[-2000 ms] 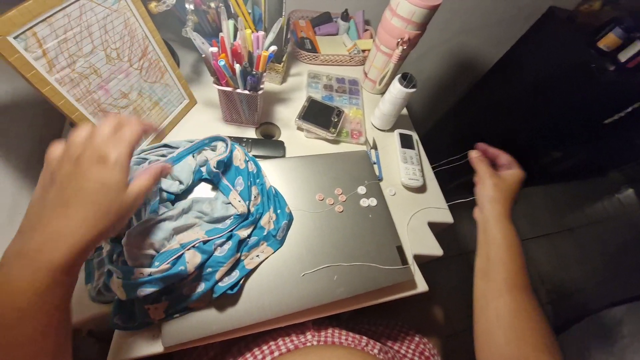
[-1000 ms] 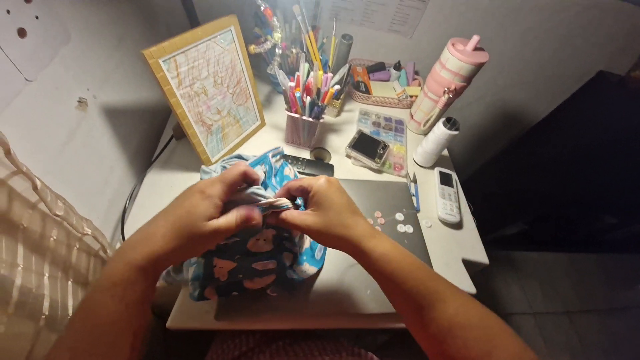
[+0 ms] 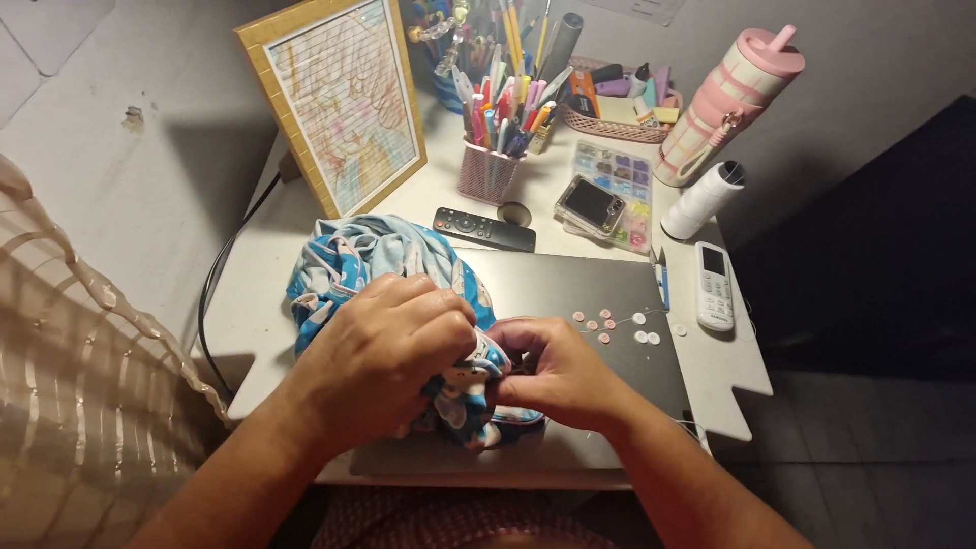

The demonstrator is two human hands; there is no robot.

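Observation:
A blue printed cloth garment [image 3: 404,244] lies bunched over the left part of a closed grey laptop [image 3: 549,282]. My left hand [image 3: 389,351] grips a gathered fold of it from above. Close on its right, my right hand [image 3: 549,366] pinches the edge of the same fold between thumb and fingers. Whether a needle is between the fingertips cannot be seen. Several pink buttons [image 3: 592,325] and white buttons [image 3: 639,319] lie on the laptop to the right of my hands, with a thin thread [image 3: 625,320] running among them.
Behind the laptop are a black remote control [image 3: 484,229], a pink mesh pen holder [image 3: 489,171], a bead box [image 3: 637,206] and a gold picture frame [image 3: 335,114]. A thread spool [image 3: 703,200], a white remote control [image 3: 714,286] and a pink tumbler [image 3: 728,107] stand or lie along the right side.
Two seconds ago my hands were apart, the right drawing thread off to the right; now both are on the cloth. Since one second ago they have come lower over the garment. The view has shifted.

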